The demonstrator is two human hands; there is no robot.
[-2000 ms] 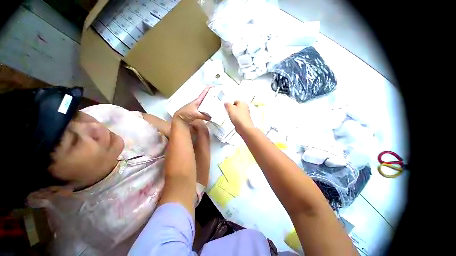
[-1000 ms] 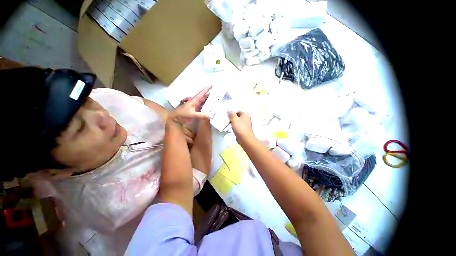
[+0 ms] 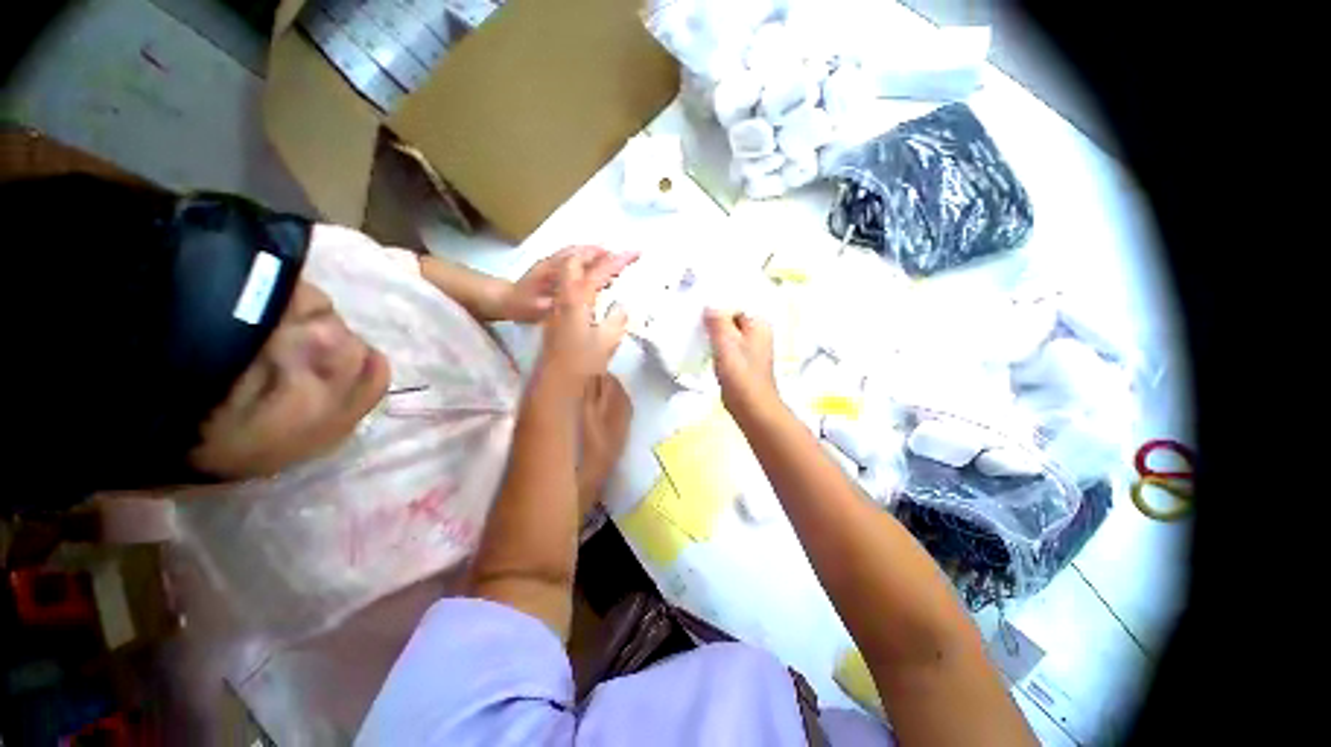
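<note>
A white box [image 3: 666, 310] with a small purplish mark on it lies between my hands; glare washes out its edges. My left hand [image 3: 584, 329] grips its left side, thumb below and fingers above. My right hand [image 3: 742, 358] is at its right side with fingers curled together; whether they pinch anything is not visible. Yellow sticker sheets [image 3: 698, 474] lie at the table edge below the hands. Another white box with a round gold spot [image 3: 653, 172] stands beyond them.
A person [image 3: 329, 350] sits close at left, a hand [image 3: 537, 285] beside my left hand. An open carton [image 3: 548, 110] stands behind. Bagged white cases [image 3: 774, 110], bagged black strands [image 3: 934, 190], another bag [image 3: 1007, 511] and scissors [image 3: 1163, 479] lie rightward.
The view has shifted, so the table things appear further right. The other person's hand has come up beside my left hand. My hands remain around the white box.
</note>
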